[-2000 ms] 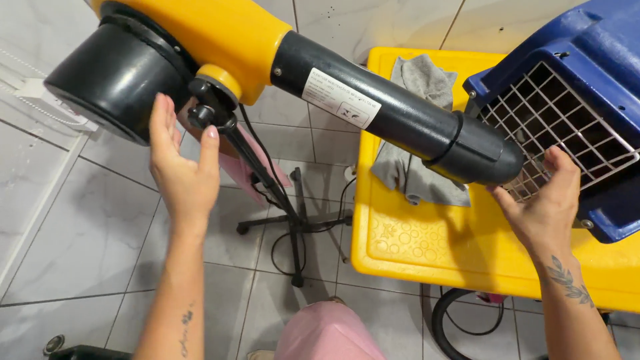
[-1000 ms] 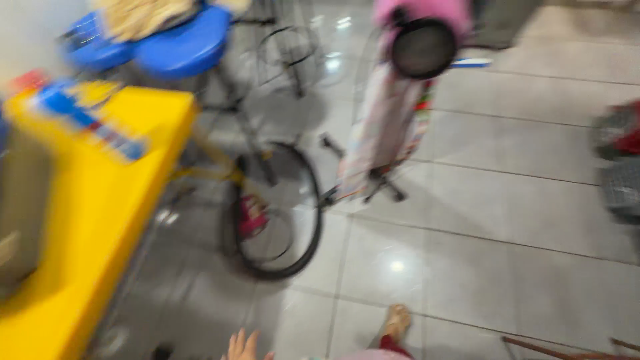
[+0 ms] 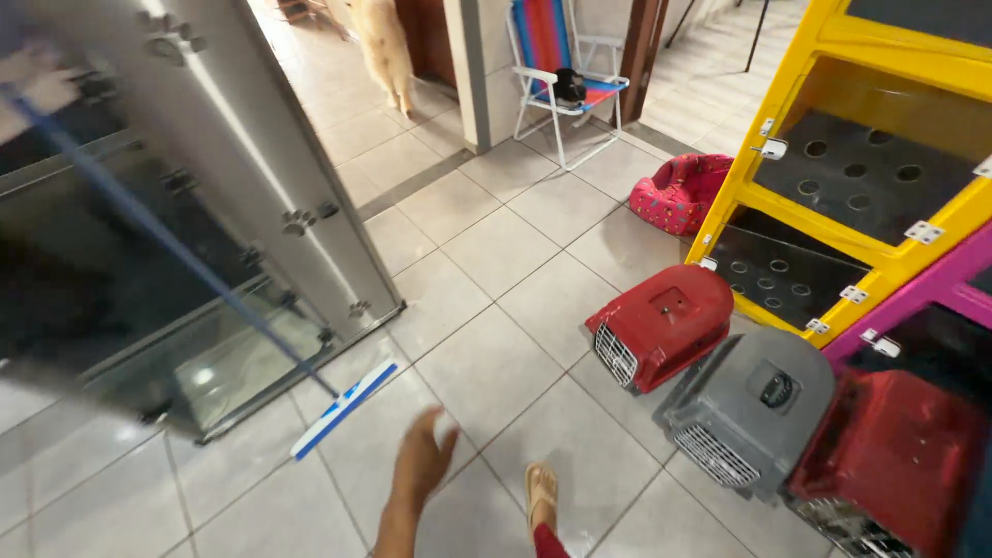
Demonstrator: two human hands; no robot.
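Observation:
My left hand point(image 3: 425, 457) is at the lower middle of the head view, above the tiled floor. Nothing is in it, and its thumb stands apart from the fingers. To its left, a floor squeegee with a blue and white head point(image 3: 345, 411) rests on the tiles, its long blue handle point(image 3: 178, 244) slanting up across a glass-fronted metal cabinet point(image 3: 271, 155). The hand and the squeegee do not touch. My right hand is out of view. A sandaled foot point(image 3: 541, 492) shows to the right of my left hand.
Red point(image 3: 670, 322), grey point(image 3: 759, 411) and darker red point(image 3: 899, 457) pet carriers line the right, beside yellow kennels point(image 3: 821, 225) and a magenta one. Behind are a pink pet bed point(image 3: 674, 194), a folding chair point(image 3: 542, 39) bearing a small dark animal, and a light-coated dog point(image 3: 384, 54) in a doorway.
Two seconds ago both hands were at a yellow and black dryer beside a yellow table; now only my left hand shows, empty. The view has swung widely to the cabinet and carriers.

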